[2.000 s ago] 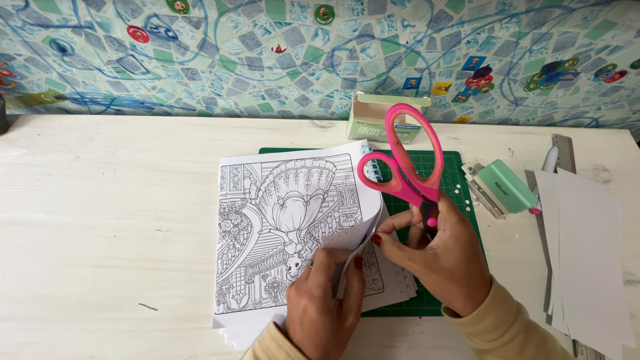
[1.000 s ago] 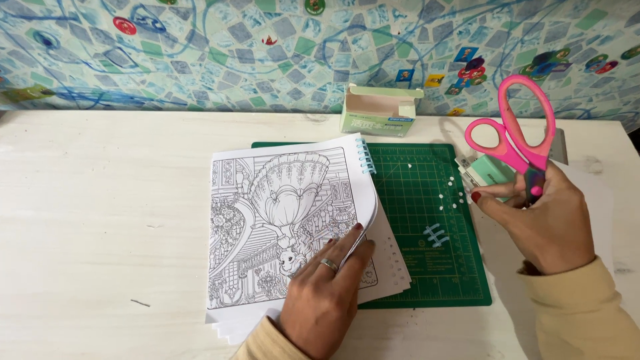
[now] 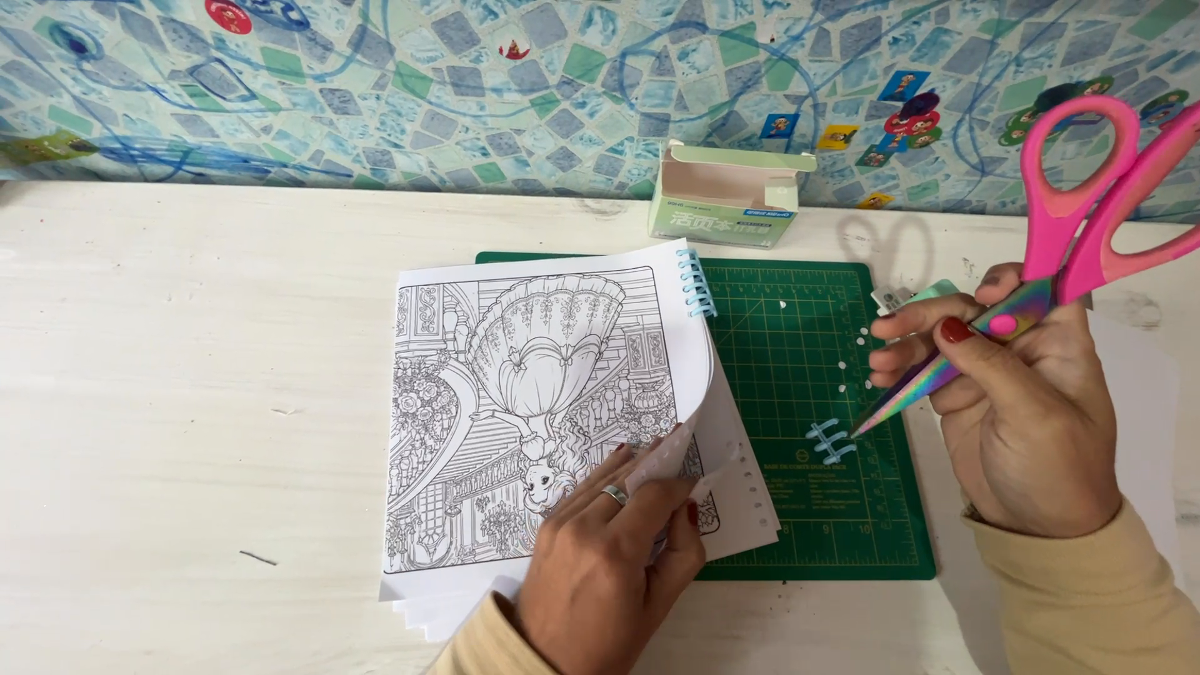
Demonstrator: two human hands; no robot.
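My left hand [image 3: 614, 553] rests on a stack of coloring pages [image 3: 525, 375], its thumb and fingers pinching the lifted right edge of the sheets. A light blue plastic binding comb [image 3: 697, 283] runs through the upper right edge; punched holes show along the lower right edge. In my right hand [image 3: 1027, 403] are pink-handled scissors [image 3: 1005, 324] with iridescent blades, held by the pivot, tips pointing down left. Below the tips, a short cut piece of blue comb [image 3: 830, 442] lies on the green cutting mat [image 3: 900, 525], which is partly under the pages.
Behind the mat stands an open light green cardboard box [image 3: 724, 220]. Small white paper dots [image 3: 842, 366] lie on the mat. A mint green tool [image 3: 928, 294] is mostly hidden behind my right hand. White paper [image 3: 1139, 403] lies at the right. A patterned wall runs along the back.
My right hand has moved right, away from the pages, with the scissors. The cut comb piece on the mat shows from one second ago. My left hand stays at the page edge.
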